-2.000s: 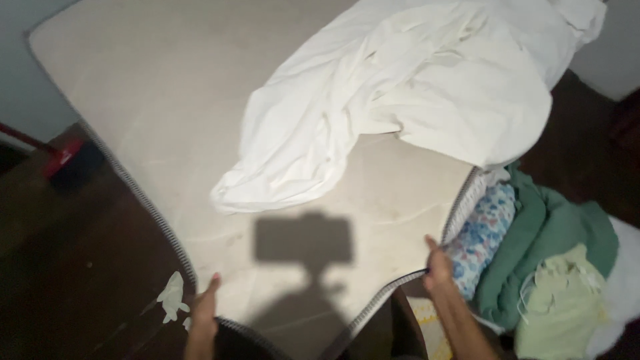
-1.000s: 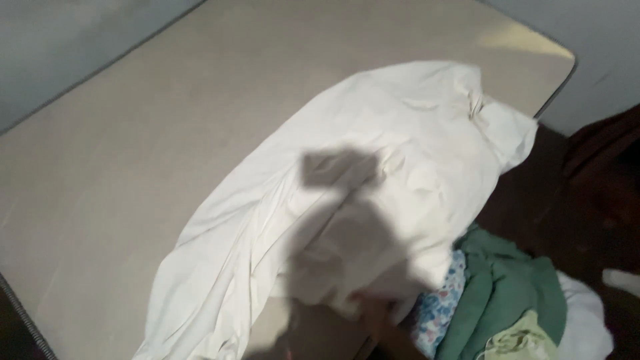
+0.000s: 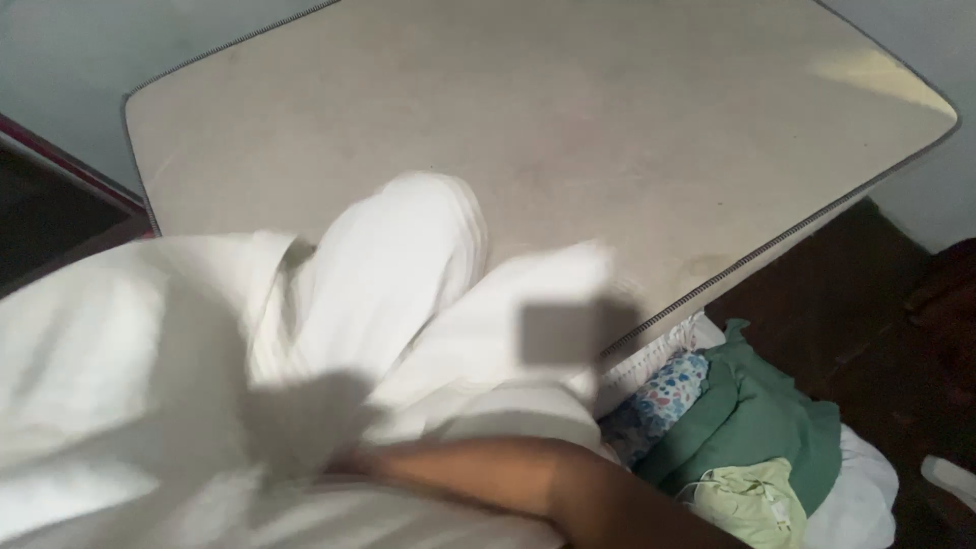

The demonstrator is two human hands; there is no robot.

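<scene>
A large white cloth point(image 3: 427, 274), probably a bed sheet, is bunched across the lower left and centre, partly blurred by motion. Beneath and beyond it lies a bare beige mattress point(image 3: 549, 137) with dark edge piping. From the lower right my right forearm reaches left over the cloth. My right hand point(image 3: 347, 465) is at the cloth, blurred and in shadow, so its fingers cannot be made out. My left hand does not show; the cloth fills that side. A shadow falls on the cloth and the mattress.
Beside the mattress at lower right is a pile with a green cloth point(image 3: 747, 412), a blue floral cloth point(image 3: 671, 396), a pale green garment point(image 3: 747, 503) and a white cloth point(image 3: 854, 488). Walls point(image 3: 69, 61) border the mattress's far side. Dark floor point(image 3: 823, 297) shows at right.
The white cloth has moved off the middle of the mattress toward me and to the left. Both hands were at the mattress's near edge two seconds ago; my right arm now reaches across the cloth.
</scene>
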